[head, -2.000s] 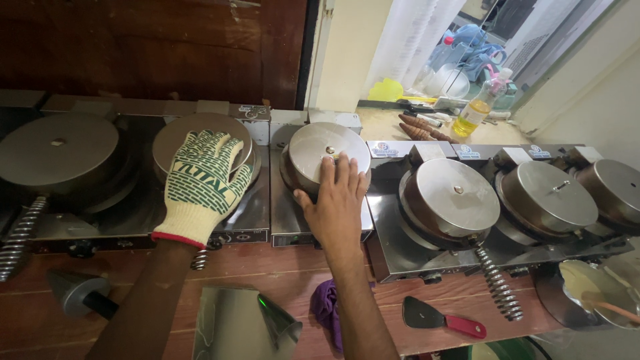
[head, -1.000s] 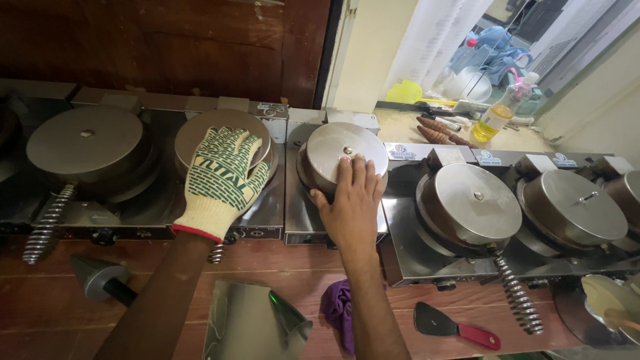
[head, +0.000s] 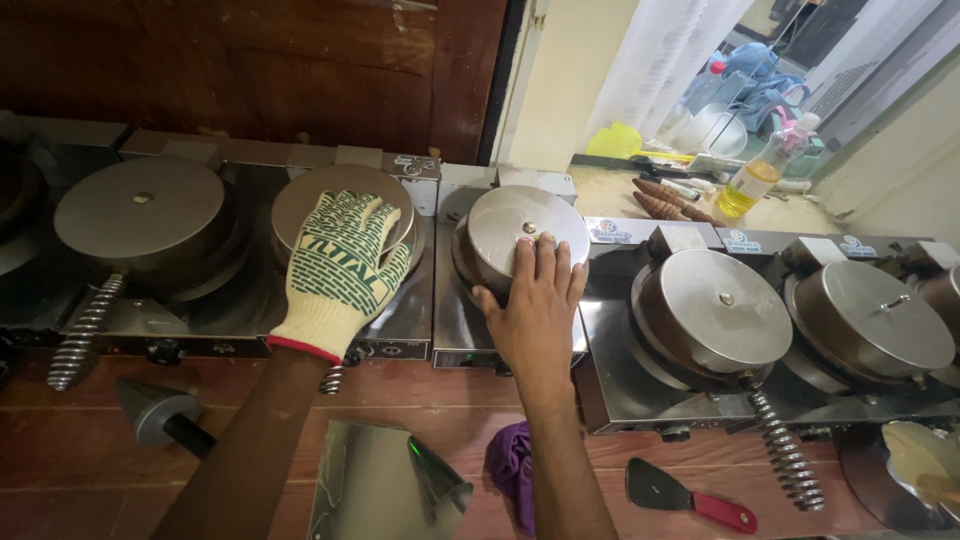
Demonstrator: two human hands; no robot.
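Observation:
My left hand (head: 341, 270), in a cream knitted glove with green grip marks and a red cuff, lies flat on the round metal lid of a waffle cone iron (head: 337, 191), its fingers slightly spread. My bare right hand (head: 538, 300) rests its fingertips on the lid of the neighbouring cone iron (head: 525, 210), just below the lid's centre knob, with the thumb at the rim. Neither hand grips anything. Both irons are shut. My right hand and forearm cover any handle of the right iron; a coil handle (head: 331, 380) shows below my left wrist.
More irons stand left (head: 142, 202) and right (head: 724, 307). On the wooden counter lie a cone-shaped roller (head: 161, 414), a metal sheet tray (head: 364, 480), a purple cloth (head: 511, 465), a red-handled spatula (head: 686, 495) and a batter bowl (head: 870, 465). A bottle of yellow liquid (head: 754, 184) stands on the sill.
Both hands stay on the same two lids. The fingertips of my right hand sat nearer the centre knob before and are now a little lower on the lid. The view has shifted slightly.

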